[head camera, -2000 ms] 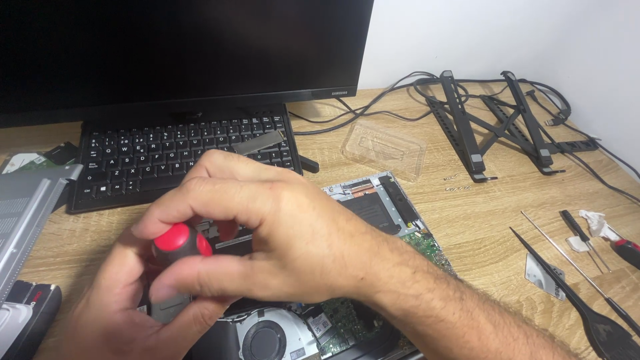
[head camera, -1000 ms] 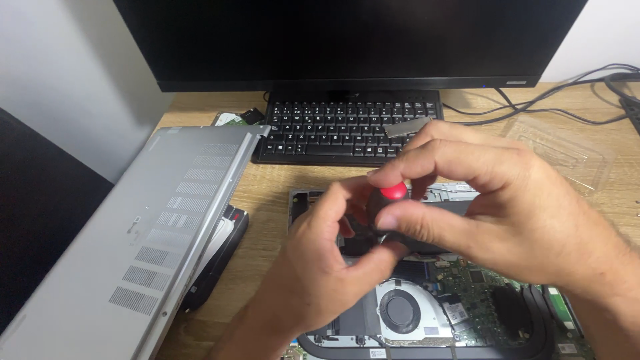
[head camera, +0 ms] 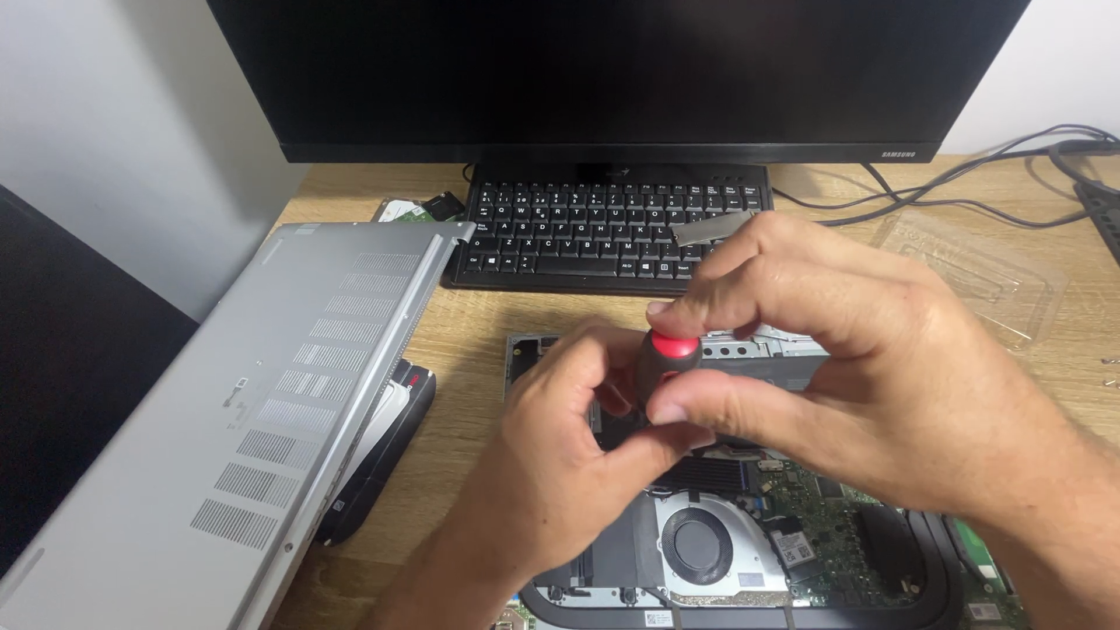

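Over the open laptop base, my right hand grips the red and black handle of a screwdriver between thumb and fingers. My left hand closes around the lower part of the same tool; its shaft and tip are hidden behind the fingers. Below both hands lies the laptop's inside, with a round cooling fan, a silver fan housing and a green circuit board. The hands cover much of the laptop's upper left part.
A silver laptop bottom cover leans at the left over a dark box. Behind are a black keyboard with a metal strip on it and a monitor. A clear plastic tray and cables lie at the right.
The view has swung left since the oldest frame, bringing the silver cover fully into sight. Both hands stay together on the screwdriver, with no plain change in hold.
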